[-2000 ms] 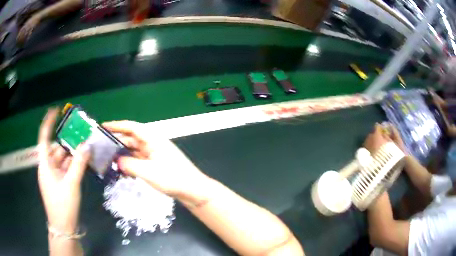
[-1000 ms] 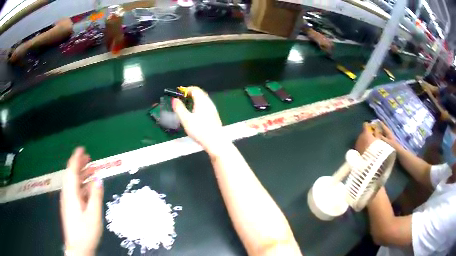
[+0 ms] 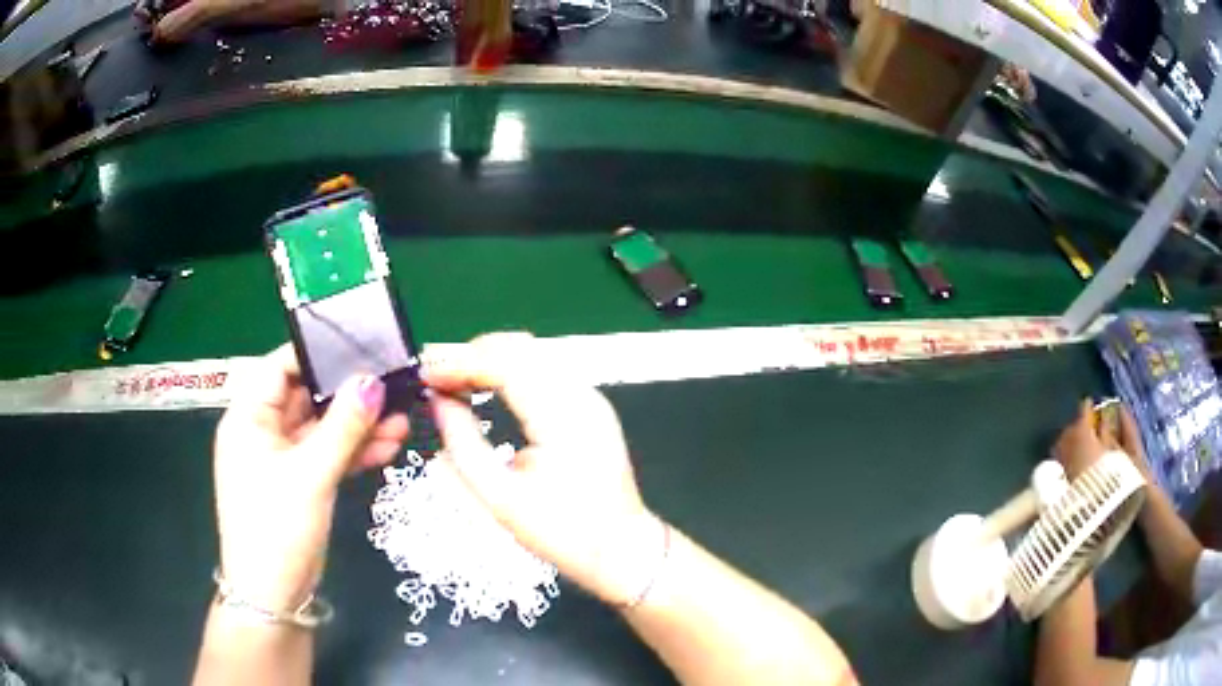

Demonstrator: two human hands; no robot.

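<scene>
A half-built handset (image 3: pixel 351 328) with a black frame, a green board (image 3: pixel 326 251) at its upper end and a grey lower area is held upright above the bench. My left hand (image 3: pixel 288 456) grips its lower left side, thumb on the lower face. My right hand (image 3: pixel 536 462) has its thumb and forefinger at the handset's lower right corner; whether a small part is between them cannot be told. An orange flex tab (image 3: pixel 335 185) sticks out of the top. Small white looped parts (image 3: pixel 462 536) lie in a loose pile below my hands.
The green belt (image 3: pixel 496 288) carries several handsets (image 3: pixel 654 272) behind a white rail (image 3: pixel 697 357) with red lettering. A cream fan (image 3: pixel 960 572) stands at right by another worker's arms. A bluish tray (image 3: pixel 1173 395) is beyond. A cardboard box (image 3: pixel 915 70) is across the belt.
One second ago my right hand was over a handset on the belt and my left hand was apart and empty. Now both hands are together at a raised handset. The view has shifted left.
</scene>
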